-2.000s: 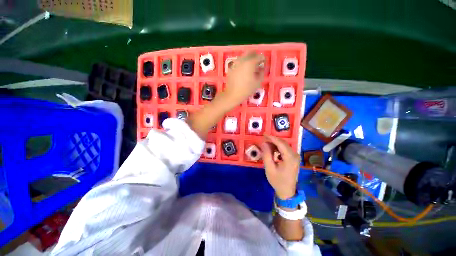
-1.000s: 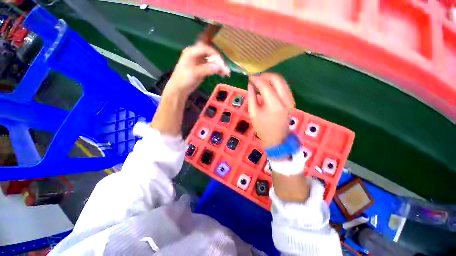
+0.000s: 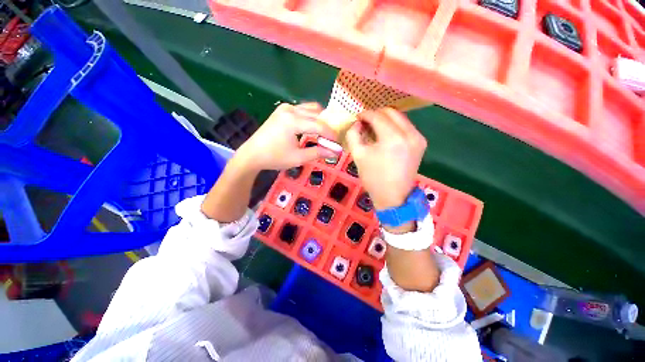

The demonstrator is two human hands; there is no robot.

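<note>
My left hand (image 3: 286,141) is above the back edge of an orange-red compartment tray (image 3: 461,205), with a small white part (image 3: 329,145) at its fingertips. My right hand (image 3: 389,152) is beside it, its fingers curled at the near end of a tan perforated sheet (image 3: 364,93). The sheet is bent up between both hands. What the right fingertips pinch is partly hidden. The tray's pockets hold dark watch heads (image 3: 356,231) and pale units (image 3: 340,266). My hands and right forearm hide some pockets.
A second orange-red tray (image 3: 417,74) crosses the upper right, with a few units in its pockets. A blue lattice stool (image 3: 159,185) stands left. A dark tray (image 3: 237,129) lies behind my left wrist. At lower right are a tan-brown square fixture (image 3: 486,288) and a clear bottle (image 3: 583,305).
Both hands have come lower and closer together, and the sheet's near end now rises between them. More of the upper tray shows. Earlier my hands were over the lower tray's pockets.
</note>
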